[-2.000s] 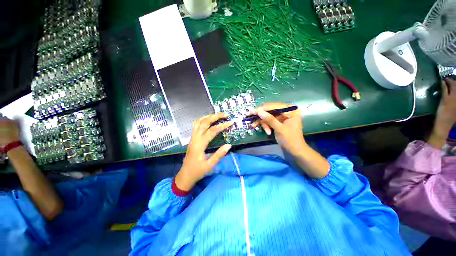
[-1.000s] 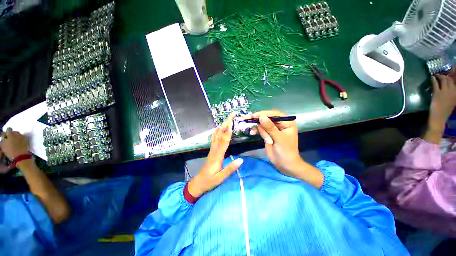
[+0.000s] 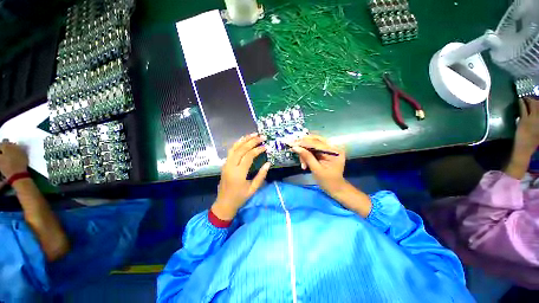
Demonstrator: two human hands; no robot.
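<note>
A circuit board panel (image 3: 282,123) lies on the green mat near its front edge, between my hands. My left hand (image 3: 239,168) has its fingertips at the panel's left edge, with the thumb apart; whether it grips the panel I cannot tell. My right hand (image 3: 324,164) holds thin black tweezers (image 3: 324,152) over the panel's lower right part. The tweezer tip is too small to make out. The adhesive sheet (image 3: 224,106), dark in its lower part and white above, lies left of the panel.
Slitted carrier film (image 3: 186,139) and finished panels (image 3: 88,94) lie left. Behind are a dark sheet (image 3: 260,59), green wires (image 3: 322,53), a whitish post (image 3: 242,10) and a panel stack (image 3: 394,21). Red pliers (image 3: 403,103) and a fan (image 3: 460,74) are right. People sit on both sides.
My left hand's fingers have spread over the panel's left edge. My right hand and the tweezers sit slightly lower, with the tweezers tilted down to the right. The whole view has also shifted.
</note>
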